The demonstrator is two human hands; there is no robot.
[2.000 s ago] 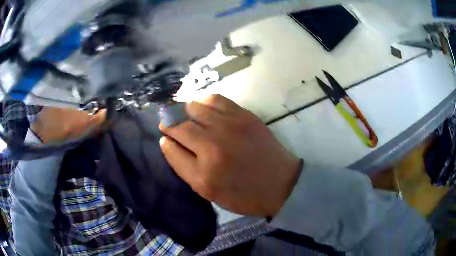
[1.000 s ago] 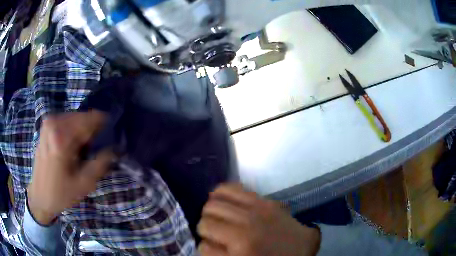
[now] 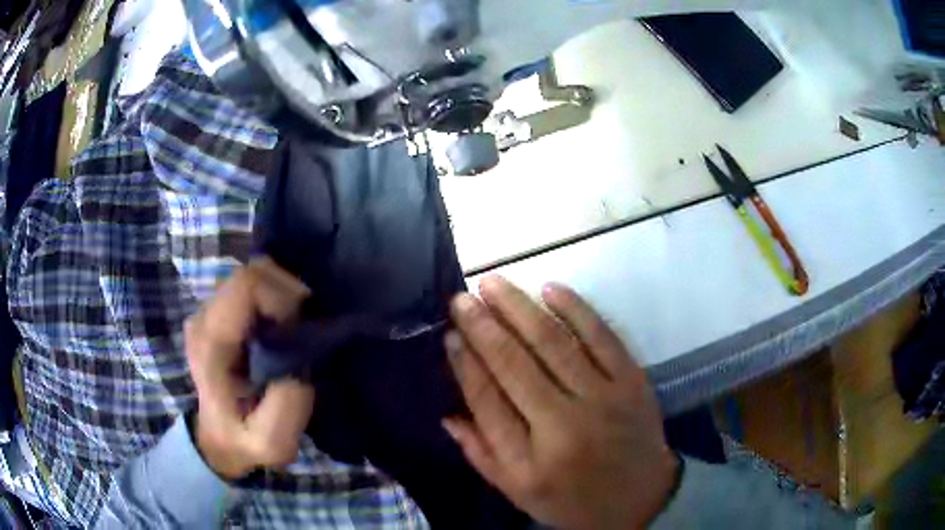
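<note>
A dark fabric band (image 3: 383, 228) runs from under the sewing machine head (image 3: 363, 62) down over the table's front edge. My left hand (image 3: 249, 362) pinches a fold of the dark cloth between thumb and fingers. My right hand (image 3: 565, 404) lies flat, palm down, its fingertips on the band's right edge and the white table. The plaid fabric (image 3: 114, 280) lies bunched left of and below the band. The needle point is hidden behind the metal parts of the head.
Thread snips (image 3: 756, 219) lie on the table at the right. A dark flat rectangle (image 3: 715, 57) lies behind them. A metal bracket (image 3: 560, 104) sits right of the needle area. Grey metal items (image 3: 901, 119) lie at the far right. The ribbed table edge (image 3: 788, 336) curves across the front.
My left hand has moved right and holds a fold of the dark cloth. My right hand has gone from curled to flat, up on the band's edge. The plaid fabric is spread wider at the left.
</note>
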